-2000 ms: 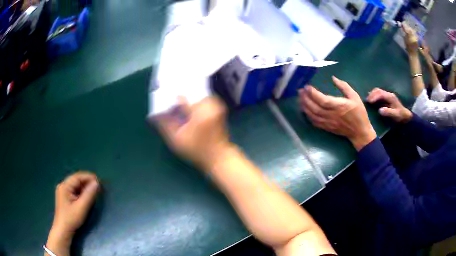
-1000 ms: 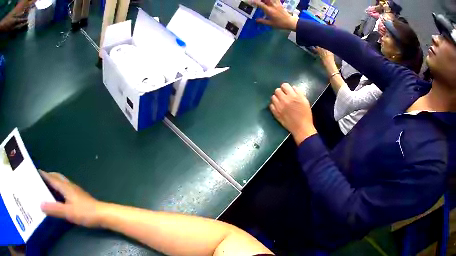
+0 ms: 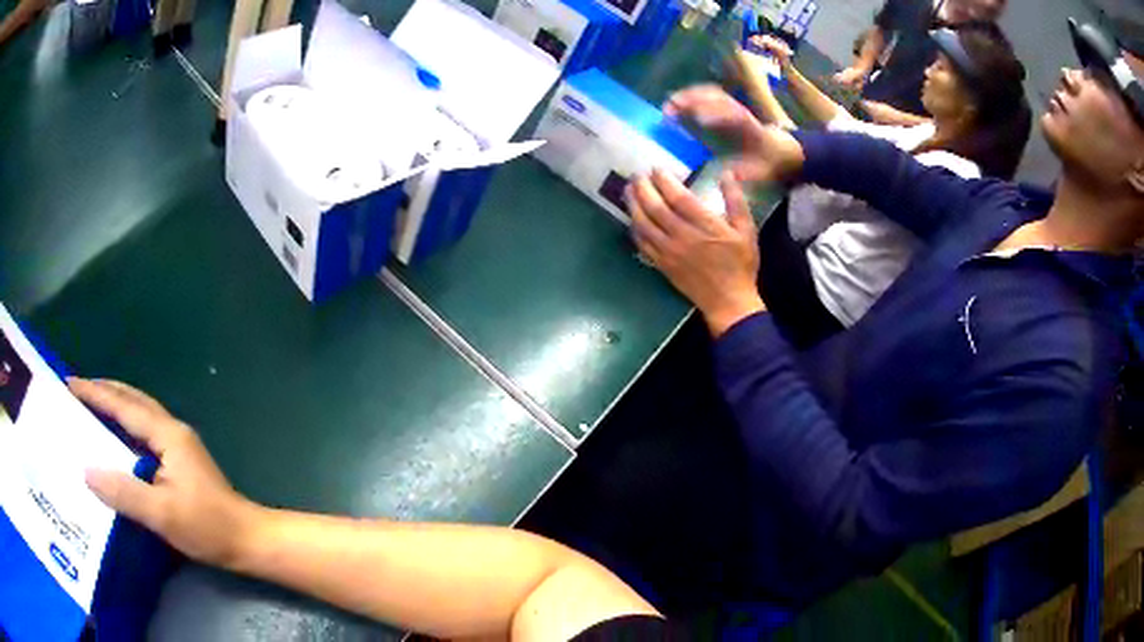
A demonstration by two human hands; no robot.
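Note:
A white and blue product box [image 3: 57,495] lies at the left edge of the view, partly cut off by it. My right hand [image 3: 169,483] is on the right end of this box, thumb on the white face and fingers over the far side. My left hand is not in view.
Two open white and blue boxes [image 3: 307,238] with white contents stand beyond the table seam. A neighbour in dark blue has both hands at a closed box [image 3: 615,138]. More boxes and people are at the far right. A cream pipe [image 3: 251,38] stands at the back.
The box in my right hand shows slightly lower and further left. My left hand went out of view after the first frame. The neighbour's hands have come onto a closed box, now nearer.

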